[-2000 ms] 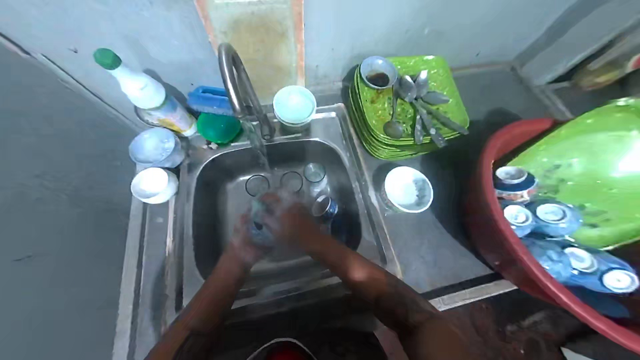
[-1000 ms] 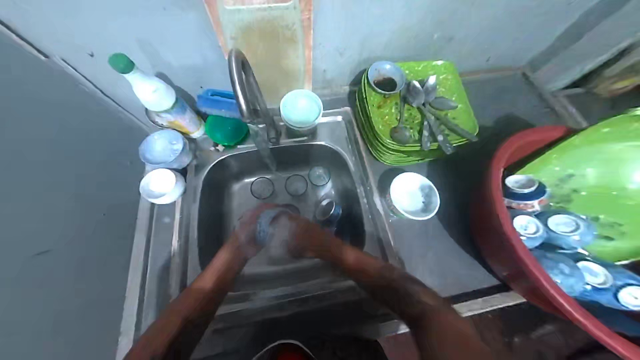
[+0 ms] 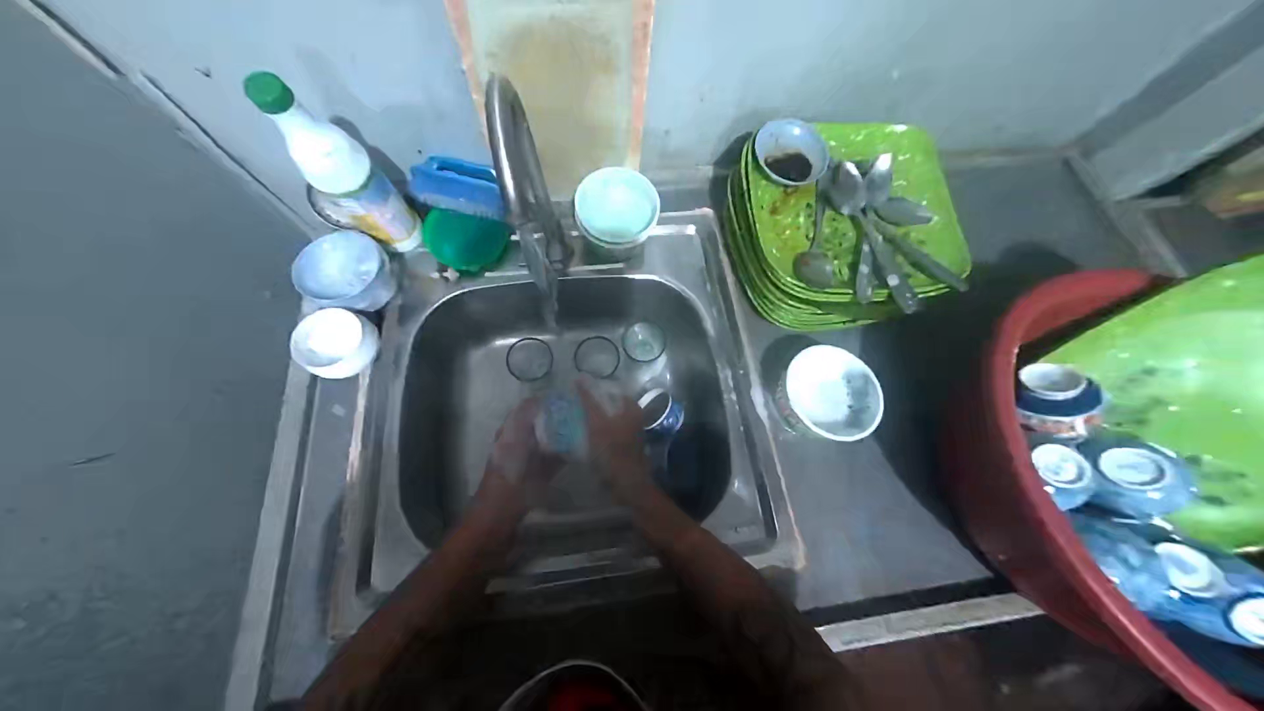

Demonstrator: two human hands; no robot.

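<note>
Over the stainless steel sink (image 3: 434,494), my left hand (image 3: 518,444) holds a small patterned cup (image 3: 561,425), blurred, below the running faucet (image 3: 518,158). My right hand (image 3: 614,430) is at the cup's right side; its fingers are blurred, and whether they grip the cup does not show. Drinking glasses (image 3: 530,359) stand on the sink floor behind my hands, several in a row. A blue and white cup (image 3: 662,410) lies tilted just right of my right hand.
Stacked green square plates (image 3: 790,306) hold spoons and a dirty bowl (image 3: 791,152). A white bowl (image 3: 834,392) sits on the right counter, beside a red tub (image 3: 1007,395) of dishes. Bowls (image 3: 343,271), a bottle (image 3: 331,158), a blue brush (image 3: 459,186) and a cup (image 3: 616,207) stand around the sink.
The hands, close together at the cup in the earlier frames, now sit slightly apart, leaving the cup's patterned side showing between them.
</note>
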